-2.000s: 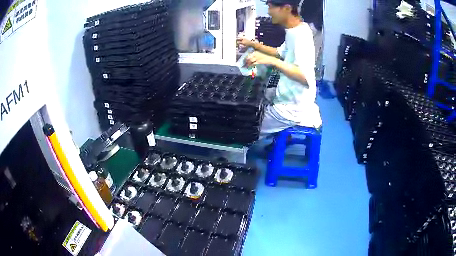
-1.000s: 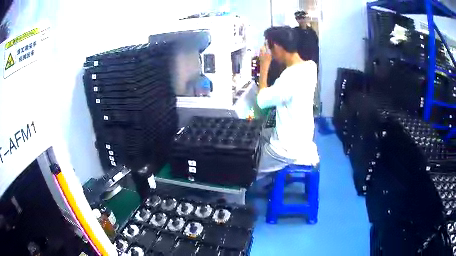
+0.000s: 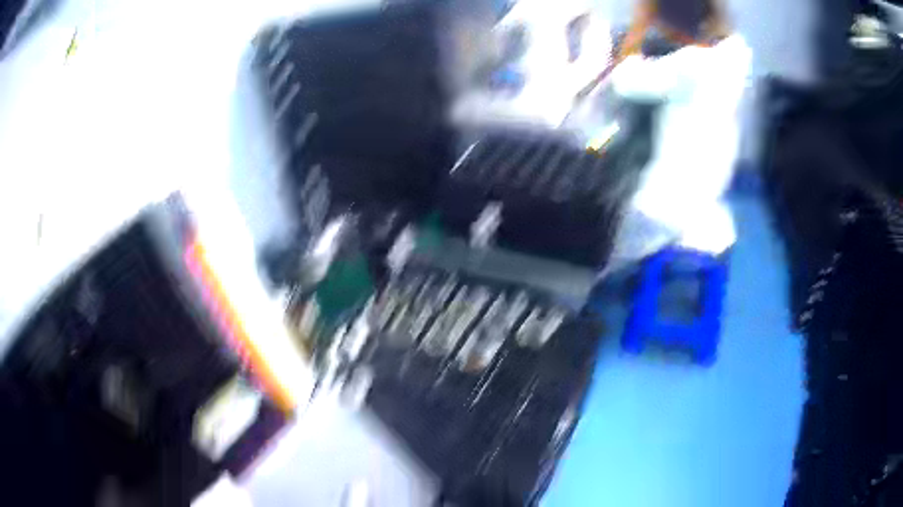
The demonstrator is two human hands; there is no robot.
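Note:
Neither of my hands is in the picture, and the frame is strongly blurred. Nearest in front of me is a black component tray (image 3: 436,416) with silver-white pieces (image 3: 480,332) in its far rows; its empty-looking pockets are smeared. At the left is the machine's dark opening (image 3: 89,327), with an upright yellow-orange strip (image 3: 238,332) along its edge. A whitish label (image 3: 226,421) lies low inside the opening, its print unreadable.
A tall black tray stack (image 3: 356,119) and a lower stack (image 3: 545,188) stand behind the tray. A person in white (image 3: 693,149) sits on a blue stool (image 3: 678,307) beyond, on the blue floor (image 3: 693,426). More dark stacks (image 3: 852,297) line the right side.
The view has swung left and down, so the scene sits further right and more of the machine opening shows. The seated person's arms are still raised. The picture has become blurred.

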